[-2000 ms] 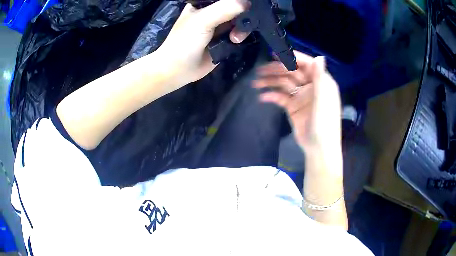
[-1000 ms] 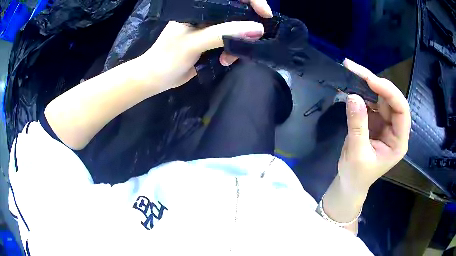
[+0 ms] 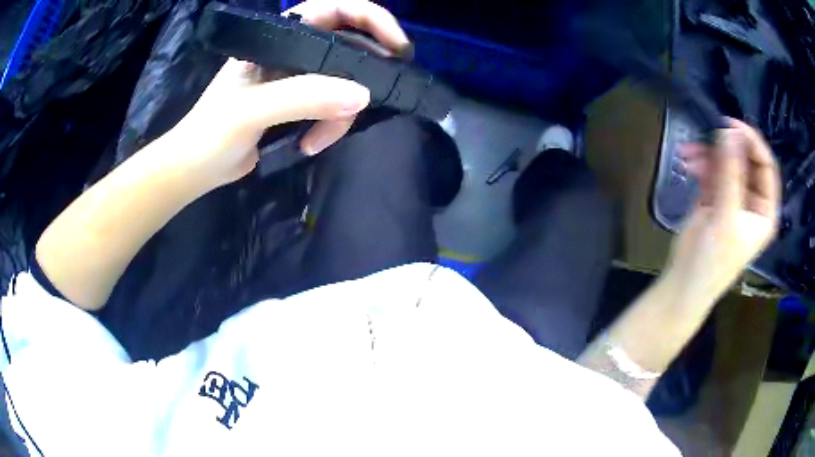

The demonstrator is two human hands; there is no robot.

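Note:
My left hand (image 3: 286, 98) grips a matt black moulded plastic part (image 3: 286, 43) at the upper left, thumb on the near side and fingers behind it. More than one part may be stacked in it; I cannot tell. My right hand (image 3: 733, 183) is at the right, blurred, over the edge of the black parts tray (image 3: 666, 183). A blurred dark part (image 3: 657, 80) runs up and left from its fingertips, and the fingers close on its end. The black bin liner (image 3: 80, 116) lies at the left and under my left arm.
A blue crate edge (image 3: 31, 40) shows at the top left. A blue crate (image 3: 500, 67) stands on the floor ahead. Cardboard (image 3: 625, 170) is below the tray. A small dark object (image 3: 504, 167) lies on the floor between the shoes.
My right hand has moved right, towards the tray, with a part in its fingers, away from my left hand. My left hand has shifted left and keeps its hold on black plastic.

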